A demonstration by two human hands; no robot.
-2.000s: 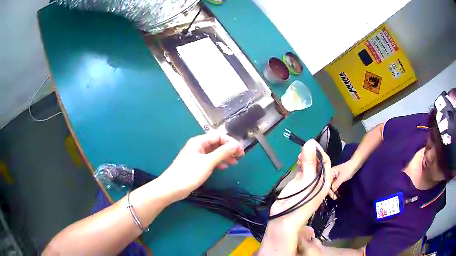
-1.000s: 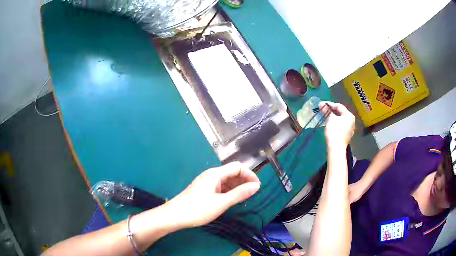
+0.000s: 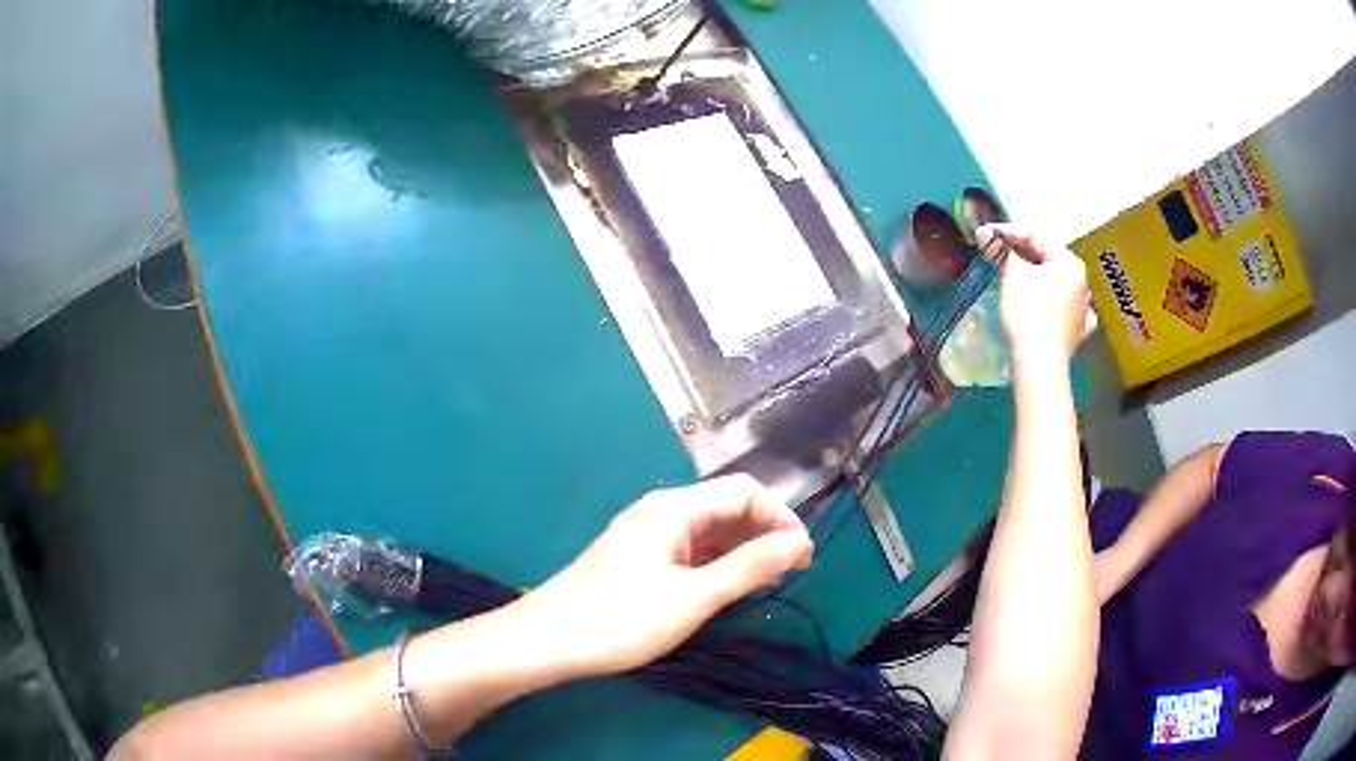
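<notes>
My right hand (image 3: 1041, 290) is shut on the ends of a few black cables (image 3: 930, 350), above the reddish-brown tins (image 3: 932, 247) and beside the translucent cup (image 3: 974, 351). The cable tips are hidden or too small to make out. The cables slope down across the near corner of the solder pot (image 3: 692, 424) toward my left hand. My left hand (image 3: 714, 550) is half curled, thumb and fingers apart, with nothing seen in it. A black cable bundle (image 3: 744, 669) lies below it on the table, with clear plastic wrap (image 3: 350, 572) over one end.
A scraper (image 3: 811, 416) rests on the pot's near end, its handle over the green table (image 3: 417, 372). A foil duct (image 3: 565, 30) is at the far end. A person in a purple shirt (image 3: 1264, 520) sits at right, near a yellow cabinet (image 3: 1197, 275).
My right hand has moved up and away with the cables, first to the cup, then beside the tins. My left hand stays near the pot's near end. The view has shifted.
</notes>
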